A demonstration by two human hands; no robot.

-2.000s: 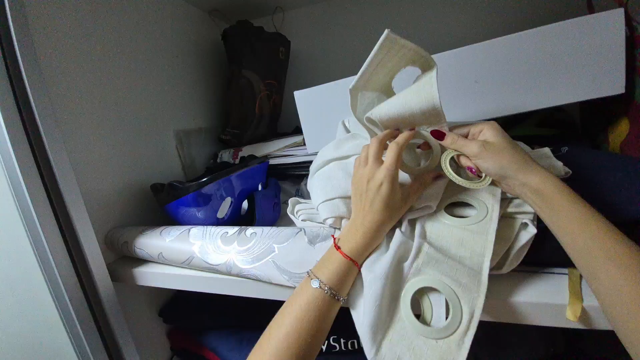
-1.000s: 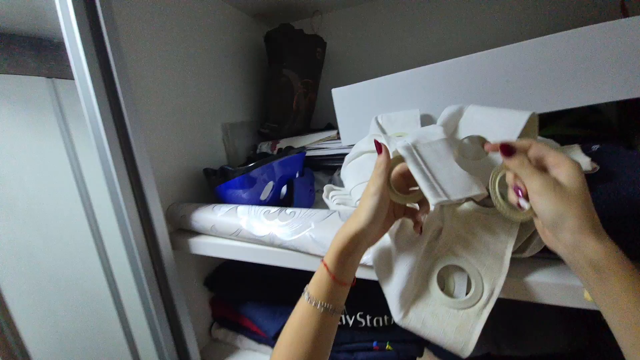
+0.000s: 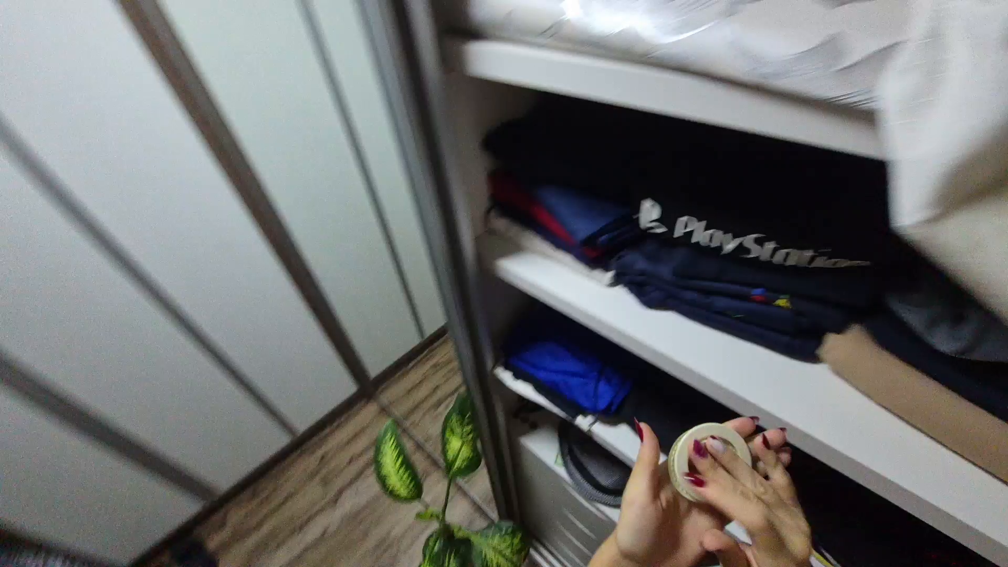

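Observation:
A small stack of cream grommet rings (image 3: 709,461) lies between my hands at the lower right of the head view. My left hand (image 3: 657,508) is palm up beneath the rings, its thumb apart. From the right, my right hand (image 3: 756,504) rests its fingertips on them; which hand bears their weight I cannot tell. The off-white curtain fabric (image 3: 953,157) hangs over the shelf edge at the right, apart from both hands.
Wardrobe shelves (image 3: 669,315) hold folded dark clothes (image 3: 709,276) and a blue garment (image 3: 567,374). A wrapped roll (image 3: 709,39) lies on the upper shelf. Sliding door panels (image 3: 197,236) stand at the left, and a leafy plant (image 3: 445,480) rises from below.
My hands have let go of the curtain fabric, and they are now together at the rings, which my right hand held before. The view has swung down to the lower shelves and floor.

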